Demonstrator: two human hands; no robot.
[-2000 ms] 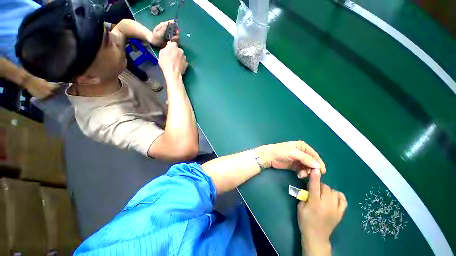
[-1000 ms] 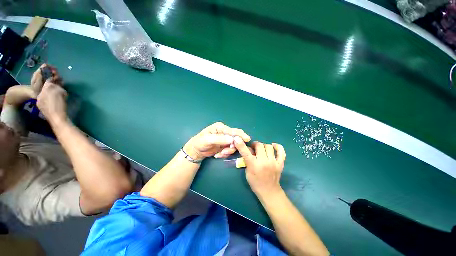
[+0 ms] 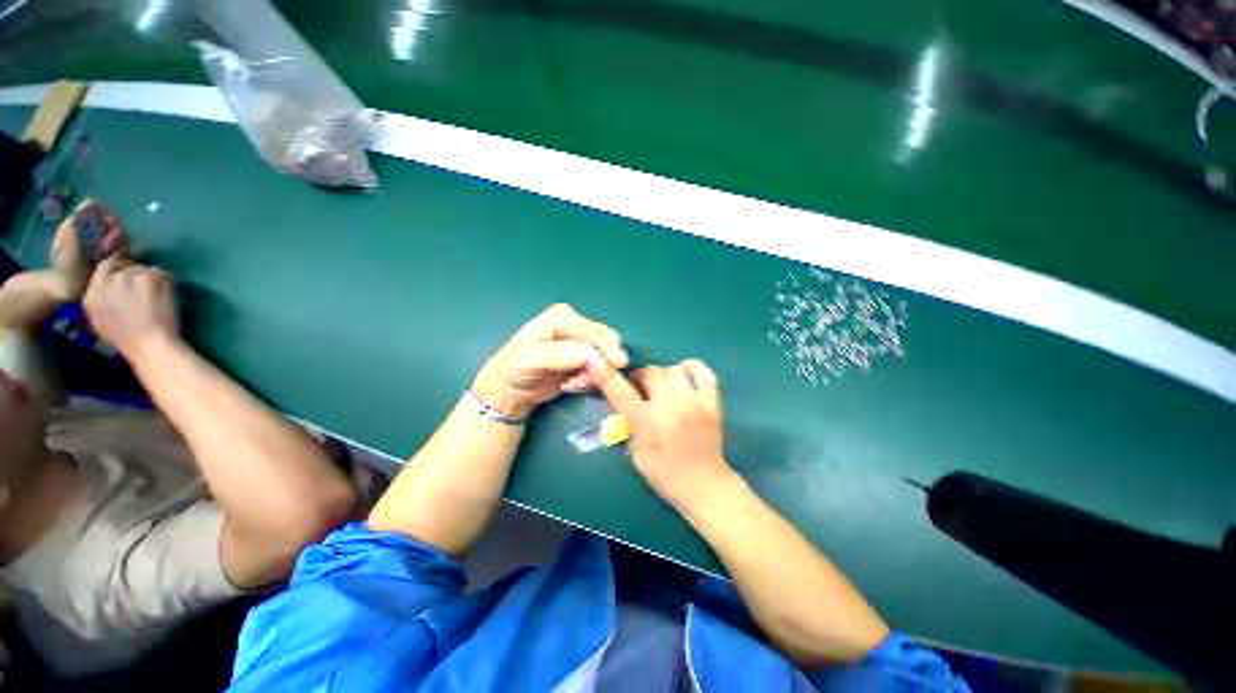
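Observation:
My left hand [image 3: 553,360] and my right hand [image 3: 667,417] meet at the fingertips over the green surface [image 3: 407,291]. Anything between the fingertips is too small to make out. My right hand is curled around a small yellow tool [image 3: 615,431]; its yellow end and a pale, blade-like tip stick out on the left side, below the fingers. A patch of tiny silvery screws [image 3: 838,326] lies scattered beyond my right hand. A black electric screwdriver [image 3: 1071,562] lies at the lower right, its thin bit pointing left.
A clear bag of grainy grey pieces [image 3: 309,133] rests by an upright post at the upper left. A white rail [image 3: 705,219] runs across beyond my hands. At the left, another person's hands [image 3: 125,278] hold a dark part over the surface.
My view has swung right from two seconds ago, bringing the screwdriver into sight. My hands stay joined at the fingertips, and the yellow tool stays in my right hand.

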